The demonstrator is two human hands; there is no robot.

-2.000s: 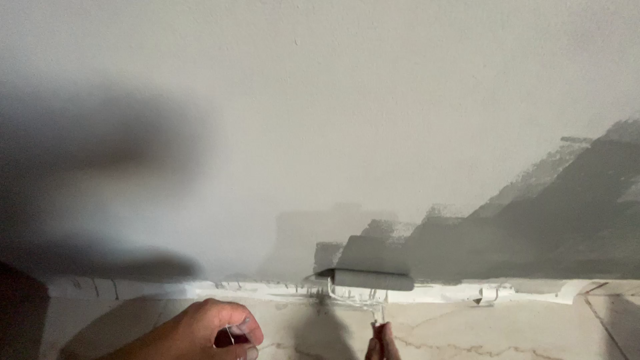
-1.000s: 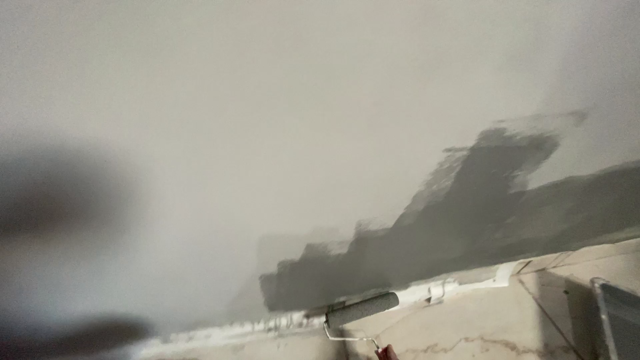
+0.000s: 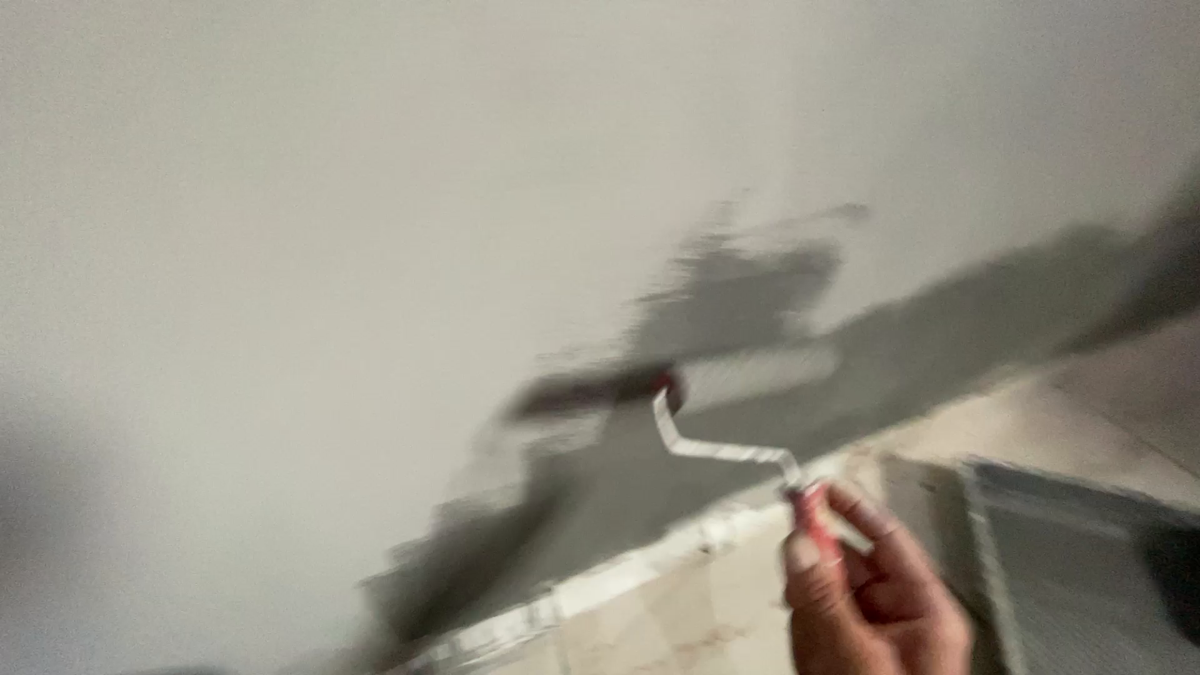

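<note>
My right hand point(image 3: 867, 586) grips the red handle of a paint roller point(image 3: 755, 375), low and right of centre. Its bent wire frame runs up to the roller sleeve, which lies over the grey painted band on the wall point(image 3: 328, 234) and is blurred. Fresh dark grey paint point(image 3: 609, 487) spreads in a ragged slanting band over the paler wall. Whether the sleeve touches the wall cannot be told. My left hand is out of view.
A paint tray point(image 3: 1078, 553) with grey in it stands at the lower right, on the tiled floor. A whitish paint-smeared strip point(image 3: 637, 572) runs along the wall's foot, above marbled beige tiles point(image 3: 684, 619). Dark shadows fall on the wall at left.
The roller has risen from the wall's foot onto the grey band. My left hand, seen two seconds ago, has gone out of view. The view has tilted and shifted right, showing more tray.
</note>
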